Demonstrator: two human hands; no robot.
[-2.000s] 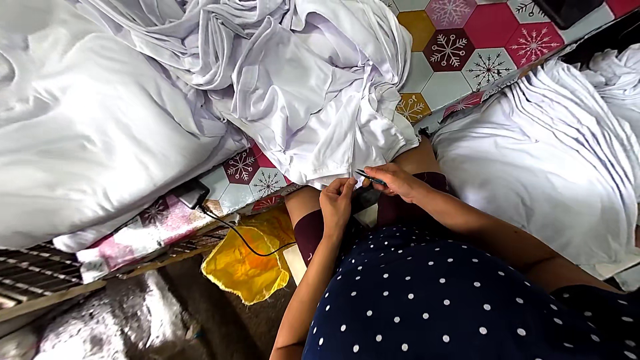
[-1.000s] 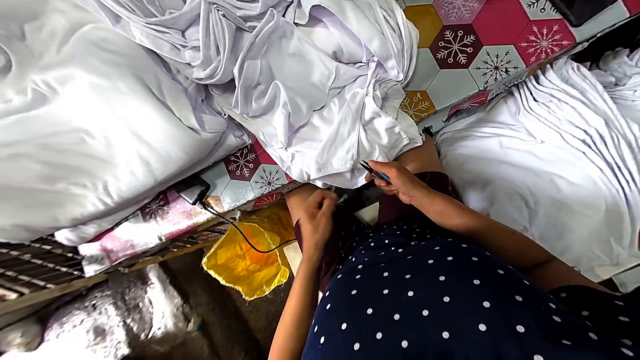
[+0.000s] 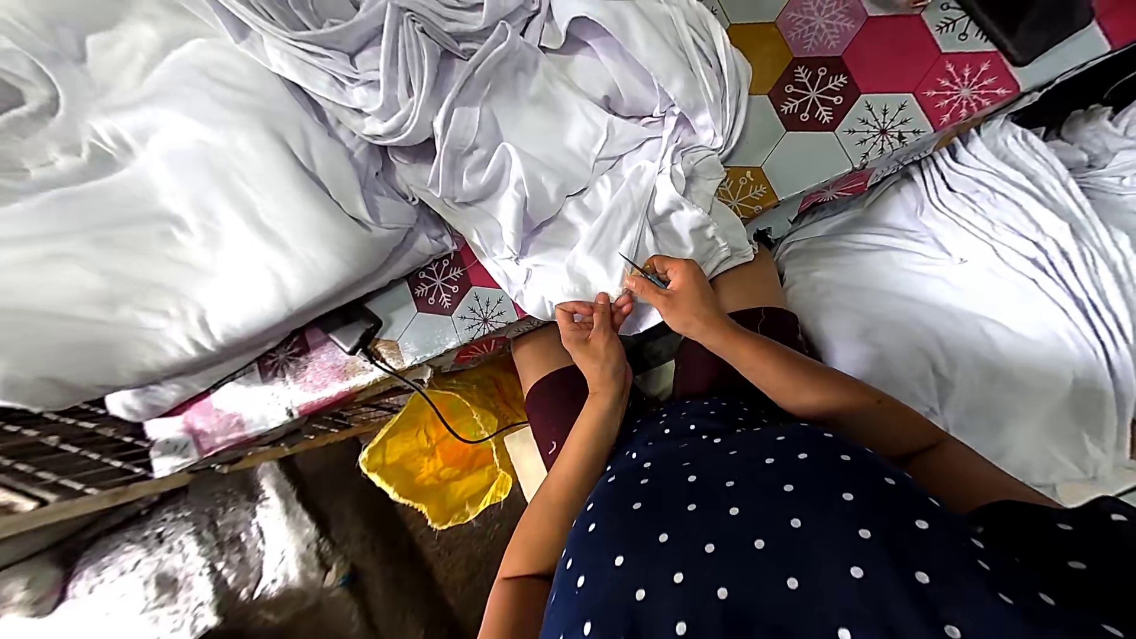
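White fabric pieces (image 3: pixel 568 177) lie heaped over the table edge and hang onto my lap. My left hand (image 3: pixel 596 328) pinches the hem of this fabric between thumb and fingers. Just right of it, my right hand (image 3: pixel 679 293) holds a small pointed metal tool (image 3: pixel 645 271), which looks like thread snips, with its tip pointing up and left over the cloth. The fingers of my right hand also come close to the hem; whether they touch it I cannot tell.
A large white cloth pile (image 3: pixel 177 213) covers the left side. Folded white pieces (image 3: pixel 958 293) are stacked at the right. A black adapter (image 3: pixel 353 327) with a cable sits on the edge of the snowflake-patterned table cover (image 3: pixel 816 98). Below hangs a yellow bag (image 3: pixel 439 457).
My left hand was lower and away from the hem a second ago; it has moved up onto the fabric edge beside my right hand. The right hand keeps the tool.
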